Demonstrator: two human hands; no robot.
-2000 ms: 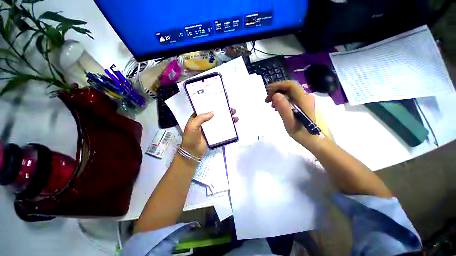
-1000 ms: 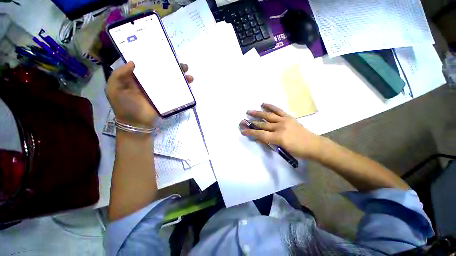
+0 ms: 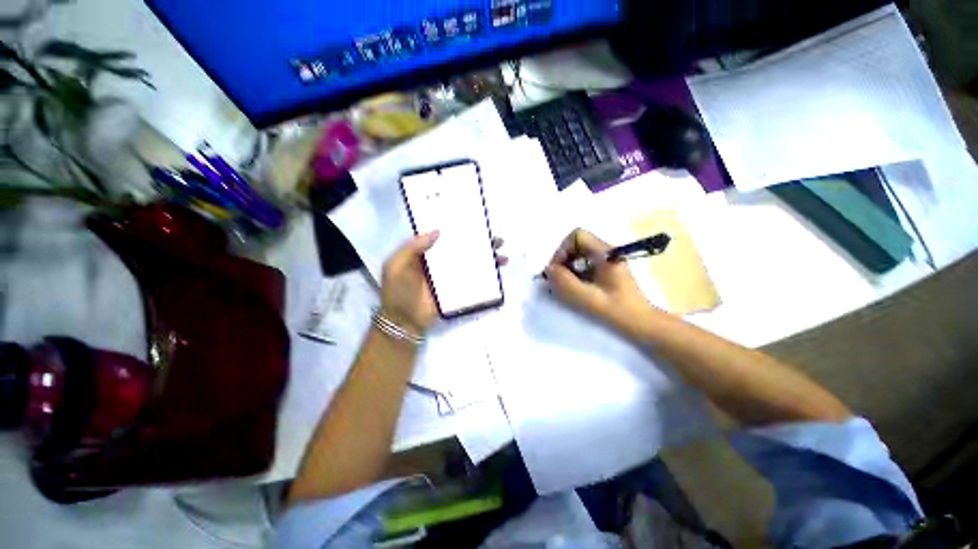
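Note:
My left hand point(image 3: 412, 281) holds the smartphone point(image 3: 458, 241) upright over loose papers, thumb at the screen's left edge, fingertips showing at its right edge. The screen is bright white. My right hand point(image 3: 592, 281) grips a black pen point(image 3: 639, 249), its tip pointing down-left at the white writing paper point(image 3: 579, 397); whether the tip touches the paper I cannot tell. A tan-yellow rectangle point(image 3: 686, 273) lies right of my right hand, partly behind the pen.
Keyboard point(image 3: 572, 139), mouse point(image 3: 672, 137) and purple pad point(image 3: 619, 104) lie behind the papers. Printed sheets point(image 3: 820, 107) and a green block point(image 3: 847, 220) are at right. A dark red handbag point(image 3: 220, 354), red bottle point(image 3: 91, 391) and pen holder point(image 3: 231, 198) are at left; a blue-screened monitor point(image 3: 375, 38) is above.
The view has swung up to show the monitor again. My right hand has turned the pen from lying low under the palm to a writing grip. The phone is still in my left hand.

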